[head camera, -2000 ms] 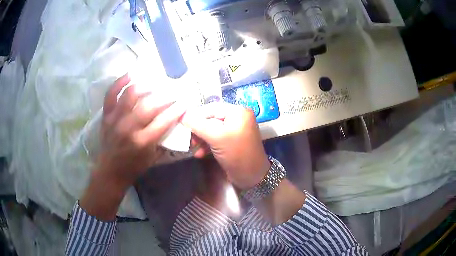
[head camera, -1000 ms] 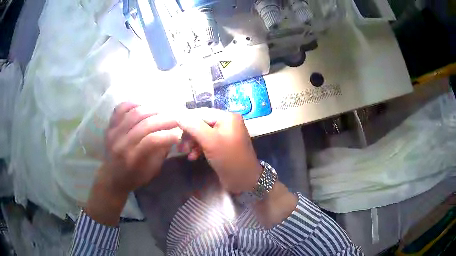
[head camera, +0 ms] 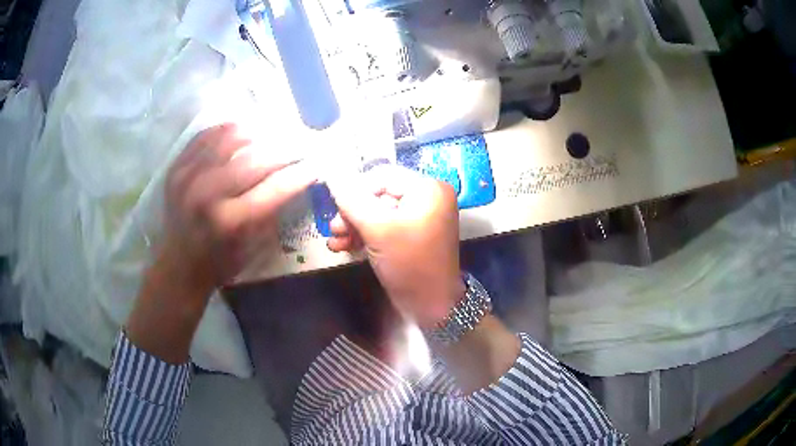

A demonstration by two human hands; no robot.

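Observation:
The white garment piece (head camera: 105,165) lies as a large limp heap left of the machine and runs up to the needle area, where lamp glare washes it out. My left hand (head camera: 227,200), partly blurred, is at the cloth's near edge with its fingers pointing right. My right hand (head camera: 406,226), with a metal watch at the wrist, has thumb and fingers pinched together just in front of the needle area. The cloth edge between the fingertips is lost in glare. The presser foot cannot be made out.
The cream machine bed (head camera: 646,131) has a blue slide plate (head camera: 476,170) beside my right hand. The blue-grey bar (head camera: 305,70) stands above the needle area. Ribbed dials (head camera: 513,30) are on the machine head. Pale folded cloth (head camera: 672,296) lies lower right.
The white flap seen between my hands earlier no longer shows, and the bed edge below them is exposed. My left hand has risen slightly. The view has shifted a little.

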